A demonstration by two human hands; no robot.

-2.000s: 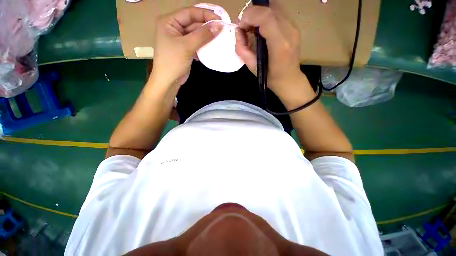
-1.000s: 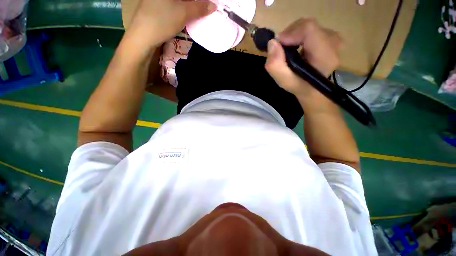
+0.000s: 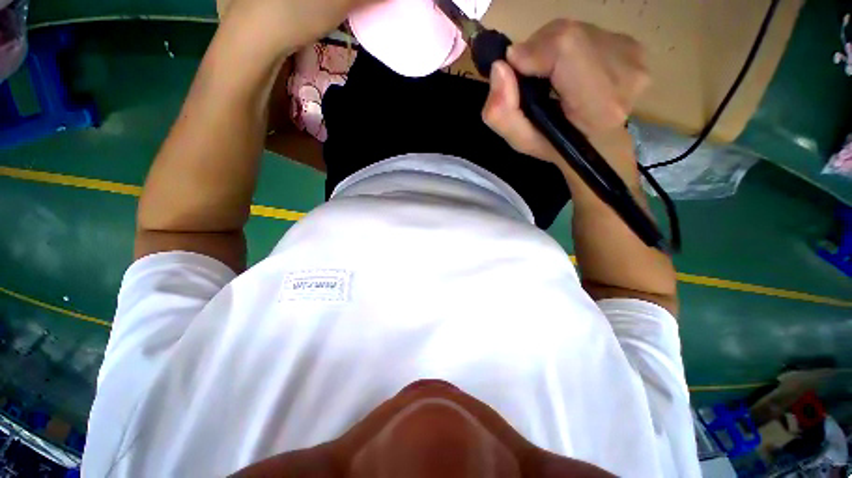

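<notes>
My right hand (image 3: 570, 89) is closed around the black handle of the soldering iron (image 3: 584, 154). Its metal tip points up and left over the pale pink round disc (image 3: 408, 39) at the top edge of the picture. Whether the tip touches the disc cannot be told. My left hand (image 3: 313, 13) is at the top left beside the disc, mostly cut off by the edge. Its fingertips are out of the picture, so its grip on the disc is not visible.
Brown cardboard (image 3: 691, 65) lies on the green bench. An open box with pink pieces (image 3: 313, 89) is by my lap. The black cord (image 3: 724, 112) loops at right above a clear bag (image 3: 696, 168). A blue stool (image 3: 47, 84) stands at left.
The disc and my left hand have moved up toward the picture's edge. My hands parted from their close position; the iron turned from near upright to slanting, its tip now at the disc.
</notes>
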